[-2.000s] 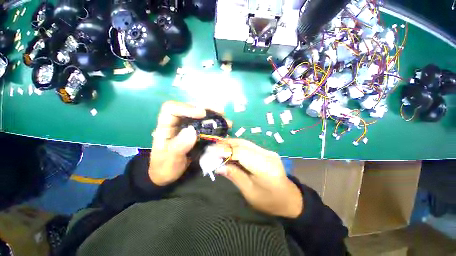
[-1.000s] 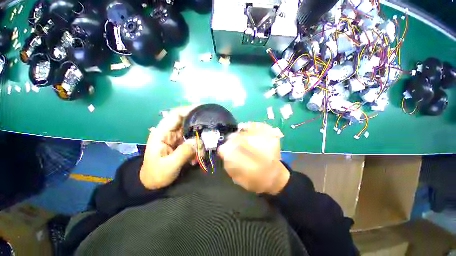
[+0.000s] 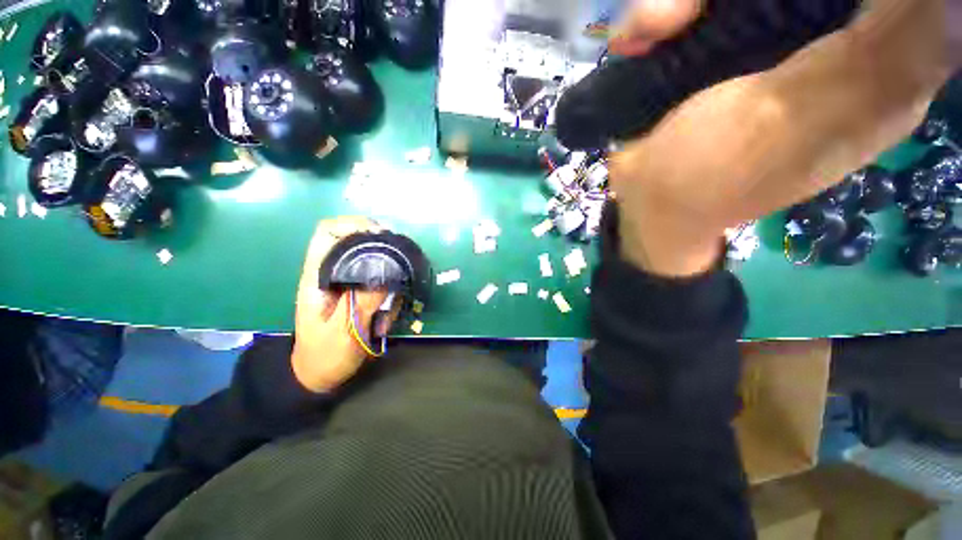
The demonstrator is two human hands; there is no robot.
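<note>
My left hand (image 3: 325, 327) holds a round black housing (image 3: 406, 264) at the bench's front edge, its open side towards me. Thin yellow and dark lead wires (image 3: 361, 329) hang from it over my fingers. My right hand (image 3: 701, 158) is raised close to the lens, wrapped around a thick black ribbed electric screwdriver (image 3: 622, 100). The screwdriver's rounded end lies in front of the silver-white box (image 3: 475, 90). Whether a bit shows cannot be told. The motor inside the housing cannot be made out clearly.
Black housings (image 3: 285, 111) are piled left, some with boards fitted. Pale chips (image 3: 486, 293) lie scattered on the green mat (image 3: 243, 280). My right arm mostly hides the motor heap (image 3: 575, 200). More black parts (image 3: 844, 211) lie right. A cardboard box (image 3: 786, 411) stands below the bench.
My right hand has left the housing and risen to the upper right, onto the screwdriver. My left hand has moved slightly left with the housing. The view has shifted a little to the right.
</note>
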